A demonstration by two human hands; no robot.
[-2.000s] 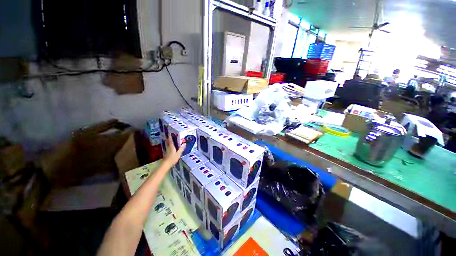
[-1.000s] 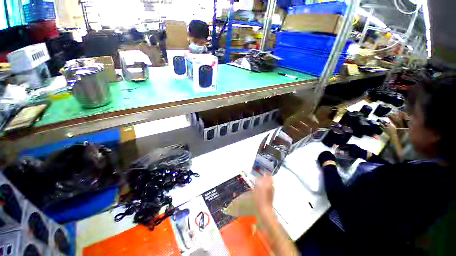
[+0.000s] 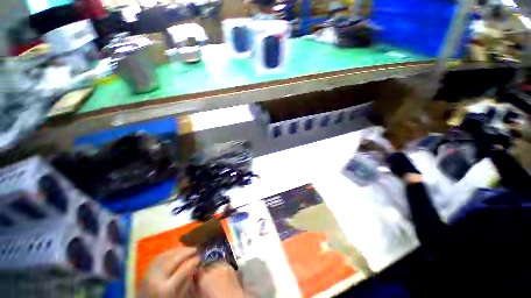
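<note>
An open retail box (image 3: 215, 254) with a brown flap (image 3: 201, 231) is at the bottom centre over the orange-and-white printed cardboard (image 3: 317, 265). A dark round unit seems to show in it. My left hand (image 3: 170, 272) is at the box's left side, fingers bent. My right hand (image 3: 218, 281) is against its near side. Both are blurred and cut off by the bottom edge. A tangled black accessory pile (image 3: 212, 187) lies just beyond the box.
A stack of closed white boxes (image 3: 43, 233) stands at the left. Black plastic bags (image 3: 125, 166) lie on a blue sheet behind. A row of boxes (image 3: 320, 121) is under the green shelf (image 3: 215, 81). A neighbour's black-gloved hand (image 3: 403, 166) is at the right, beside white bags (image 3: 372, 209).
The view has shifted. My right hand has come from the open boxes at the right to the printed cardboard. Both hands are now at an open box. The neighbour's hand has moved.
</note>
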